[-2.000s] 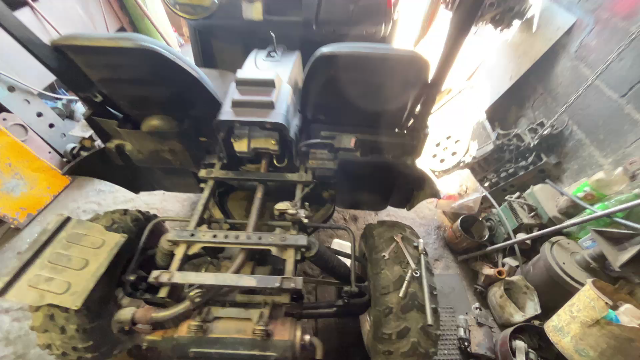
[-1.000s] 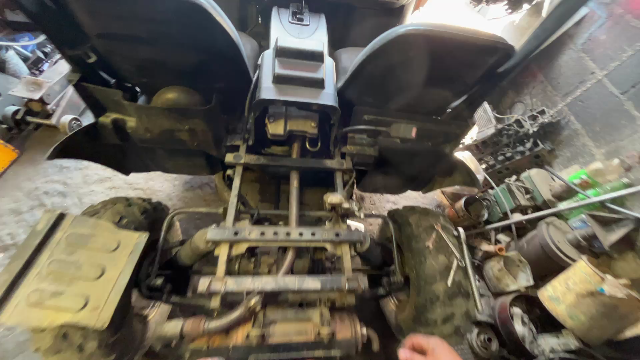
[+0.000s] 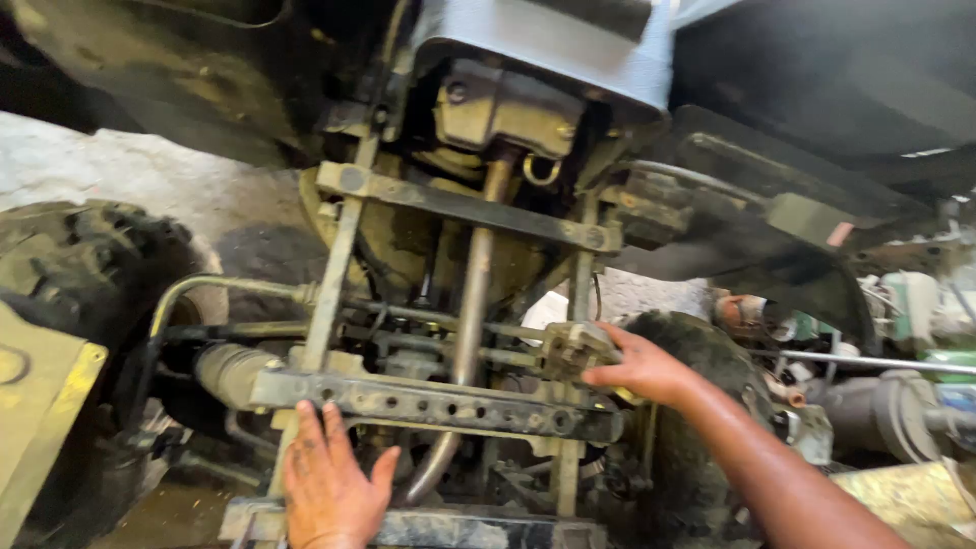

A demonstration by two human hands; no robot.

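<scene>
My left hand (image 3: pixel 335 476) lies with fingers spread on the vehicle's frame, its fingertips at the lower edge of a perforated metal crossmember (image 3: pixel 450 410). At the right rail, my right hand (image 3: pixel 637 366) has thumb and fingers around a small dirty metal part (image 3: pixel 576 351), just above the crossmember's right end. Between the hands a bent metal pipe (image 3: pixel 474 305) runs down through the frame. A flat upper crossbar (image 3: pixel 473 207) spans the rails, and a lower crossbar (image 3: pixel 457 530) passes beside my left wrist.
Knobby tyres stand left (image 3: pixel 84 267) and right (image 3: pixel 686 427). A yellowish metal plate (image 3: pixel 38 404) juts in at the left. A grey plastic console (image 3: pixel 549 46) overhangs the top. At the right lie a long metal bar (image 3: pixel 877 360), a dark cylinder (image 3: pixel 854 415) and a dirty yellowish container (image 3: pixel 907 488).
Both hands have come onto the frame; one second ago only part of one hand showed at the bottom edge. The view has moved much closer to the frame.
</scene>
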